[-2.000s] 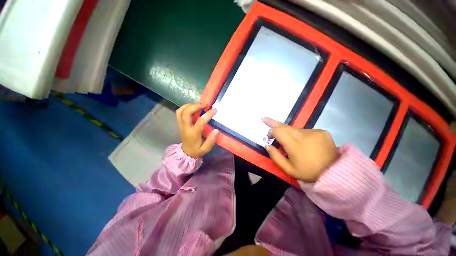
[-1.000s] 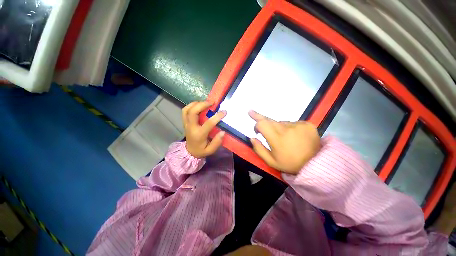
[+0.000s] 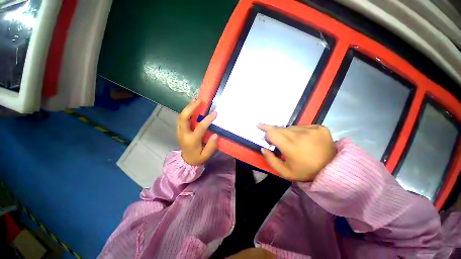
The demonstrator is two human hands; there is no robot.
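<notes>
A red foam tray (image 3: 225, 48) lies tilted in front of me with three tablets in its pockets. The left tablet (image 3: 273, 76) has a bright white screen. The middle tablet (image 3: 371, 109) and the right tablet (image 3: 429, 146) look grey and glaring. My left hand (image 3: 194, 134) rests at the tray's lower left corner, fingers apart, beside a small blue tab (image 3: 200, 118). My right hand (image 3: 301, 152) is over the left tablet's lower right part, index finger extended at the screen and thumb near its lower edge. It holds nothing.
A dark green bench (image 3: 151, 45) lies beyond and left of the tray. White foam trays with one red layer (image 3: 59, 50) stand at the far left. White layers (image 3: 404, 30) lie beyond the tray. A pale gridded tray (image 3: 151, 146) is below the bench, over blue floor with yellow-black tape.
The tray and left stack appear shifted left in view. My right index finger has moved over the white screen, lower relative to the tablet than one second ago. My left hand stays at the corner.
</notes>
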